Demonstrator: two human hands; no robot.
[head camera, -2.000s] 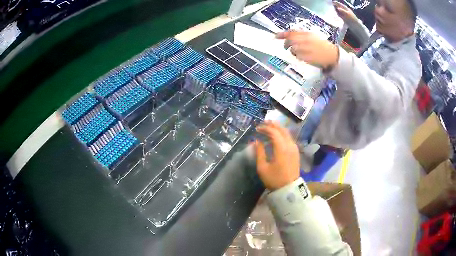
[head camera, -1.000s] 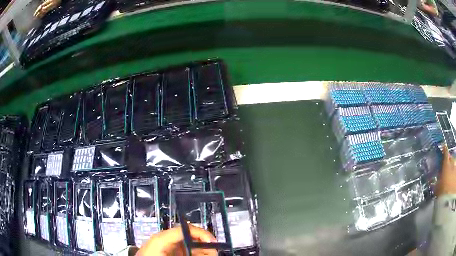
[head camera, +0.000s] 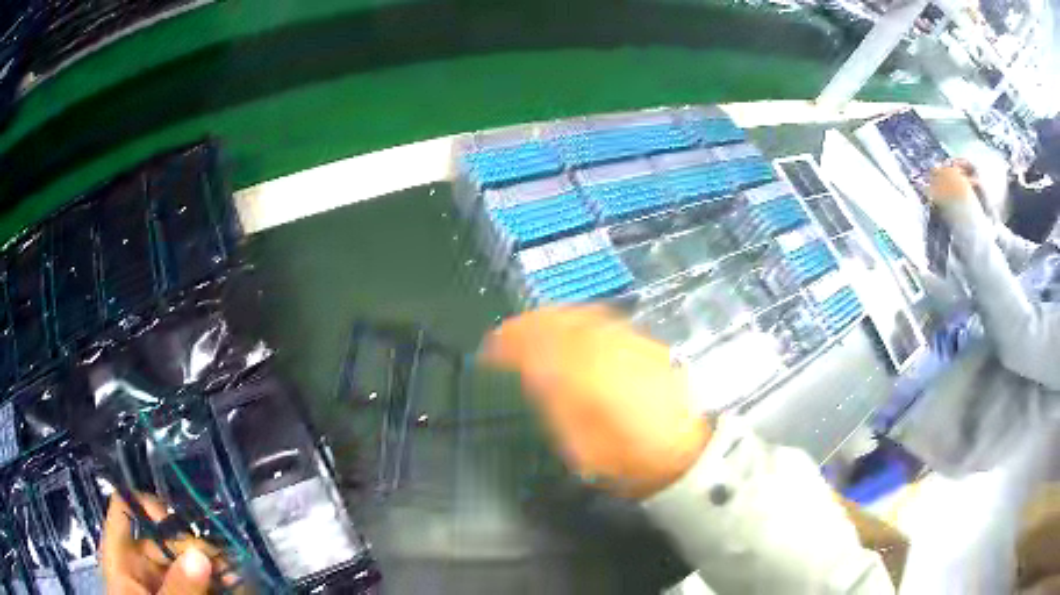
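My left hand (head camera: 157, 564) is at the bottom left, partly cut off by the edge. It holds a thin black front housing (head camera: 192, 488) with a blue-green edge, over the black housing tray (head camera: 262, 349). My right hand (head camera: 610, 401) is blurred, palm down, in front of the clear keypad tray (head camera: 761, 389); its fingertips point left, and whether it holds anything cannot be told. Keypad stacks (head camera: 581, 274) with blue stripes fill the tray's back and left pockets, and several stand at its right. Thin black frames (head camera: 403, 407) show faintly on the mat left of my right hand.
The green conveyor belt (head camera: 349, 105) and its pale strip (head camera: 349, 186) run behind the trays. White-edged dark panels (head camera: 828, 215) lie right of the keypad tray. Another worker's hand (head camera: 953, 186) and pale sleeve are at the right. A blue object (head camera: 878, 474) is below the bench edge.
The view has swung right since one second ago. My right hand has moved from the keypad tray's right side to its front left. My left hand still holds a housing; dark frames now show on the mat.
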